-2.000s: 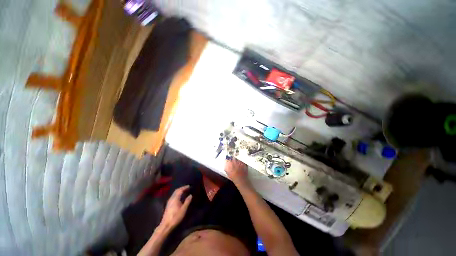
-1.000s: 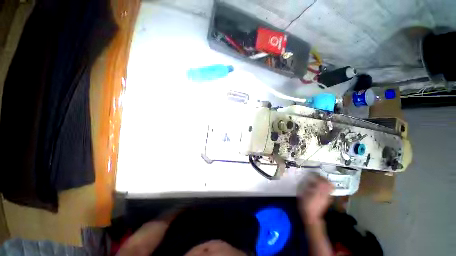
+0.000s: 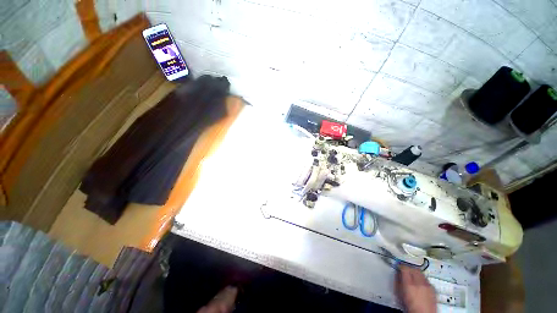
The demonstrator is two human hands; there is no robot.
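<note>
The cream-white sewing machine (image 3: 391, 195), with dark oily marks, stands on the white table. Blue-loop scissors (image 3: 360, 220) lie against its near side. A thin dark bent wire guide (image 3: 330, 235) lies in front of it. My right hand (image 3: 417, 290) is at the table's front right, by the wire's hooked end. A small dark and blue item (image 3: 391, 258) is at its fingertips; I cannot tell if it is gripped. My left hand (image 3: 221, 301) is low over my dark lap, blurred and cut off by the bottom edge; its fingers are unclear.
Dark cut strips (image 3: 152, 147) lie on the taped cardboard tray (image 3: 198, 162) at left. A lit smartphone (image 3: 165, 52) leans on the wall. Behind the machine are a tool box with a red packet (image 3: 333, 128) and a dark thread spool (image 3: 408, 154). Large black cones (image 3: 499, 95) stand at right.
The view has swung, and the phone and cones now show. My right hand remains near the table's front right; the small item now shows at its fingertips. The blue-loop scissors have come into view.
</note>
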